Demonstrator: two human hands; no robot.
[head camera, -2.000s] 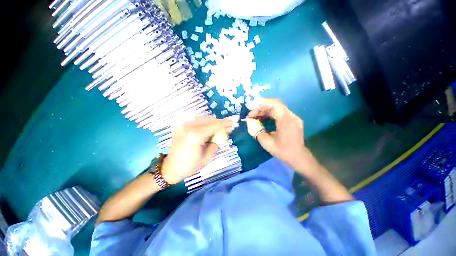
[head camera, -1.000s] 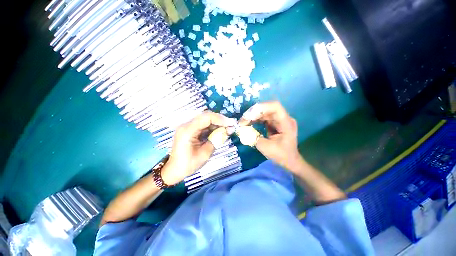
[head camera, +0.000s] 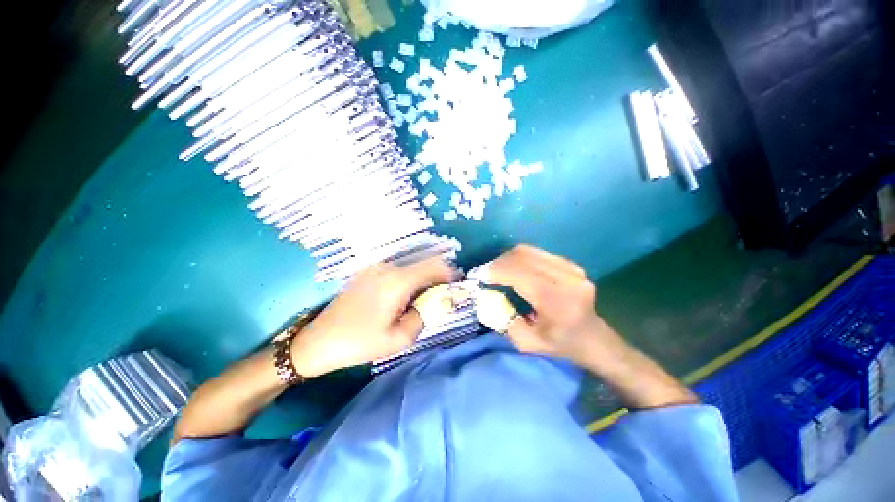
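Observation:
Slim silvery metal tubes (head camera: 294, 147) lie side by side in a long slanting row, their right ends towards a loose heap of small white plastic inserts (head camera: 469, 118). My left hand (head camera: 368, 314) is over the near part of the row, thumb and forefinger bent together at the tube ends. My right hand (head camera: 550, 302) faces it from the right, thumb and fingertips pinched on a tiny whitish piece, seemingly an insert. The fingertips of both hands nearly meet. Glare and fingers hide what my left hand grips. Both thumbs have cream-yellow coverings.
A whitish plastic bag (head camera: 530, 12) is behind the heap. Several loose tubes (head camera: 648, 135) lie beside the black tray (head camera: 761, 186) at right. Bagged tubes (head camera: 128, 397) are at lower left. Blue crates (head camera: 810, 417) stand beyond the yellow edging (head camera: 785, 331).
Both hands have moved down towards my body, from beside the heap to the near end of the row. They came together from slightly apart. The view has shifted slightly.

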